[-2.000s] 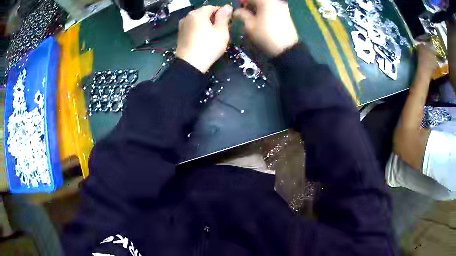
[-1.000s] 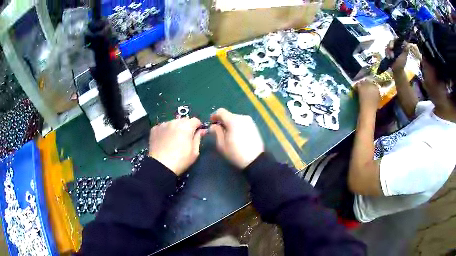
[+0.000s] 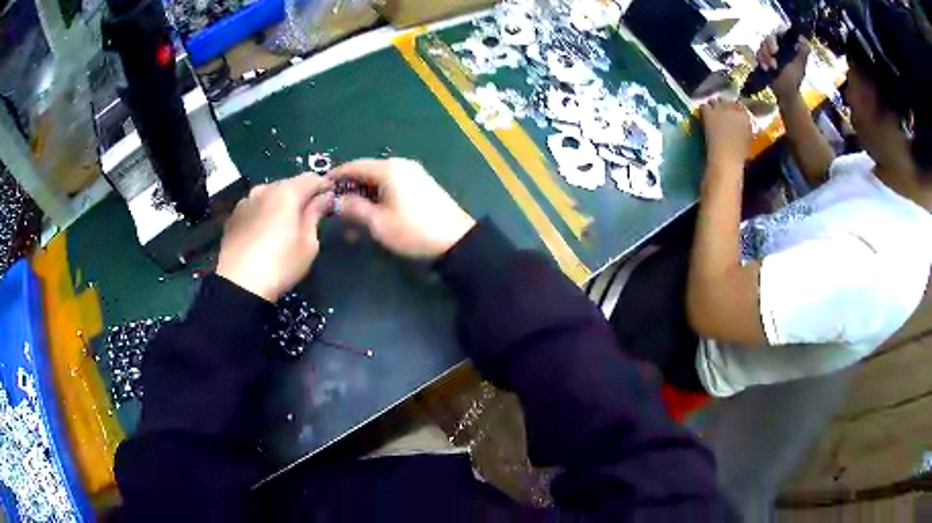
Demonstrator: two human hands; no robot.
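Observation:
My left hand [image 3: 274,233] and my right hand [image 3: 409,204] meet over the green mat [image 3: 399,317]. Their fingertips pinch a small dark-silver component [image 3: 337,202] between them; the fingers hide most of it. A small white ring part [image 3: 320,162] lies on the mat just beyond my fingertips. A loose cluster of dark-silver components [image 3: 298,325] lies near my left wrist, with a thin lead running right from it. More components sit in rows [image 3: 133,352] at the left, partly behind my left sleeve.
The electric screwdriver [image 3: 158,112] stands over the grey-white screw feeder [image 3: 194,199] at the left. A blue tray [image 3: 36,337] of white brackets is at the far left. White brackets [image 3: 577,158] lie beyond the yellow tape. A person in a white shirt [image 3: 818,276] works at the right.
The view has shifted, so the bench things sit further left and higher than a second ago. My hands remain together at the small part; my right fingers now curl over it. The component cluster shows more fully.

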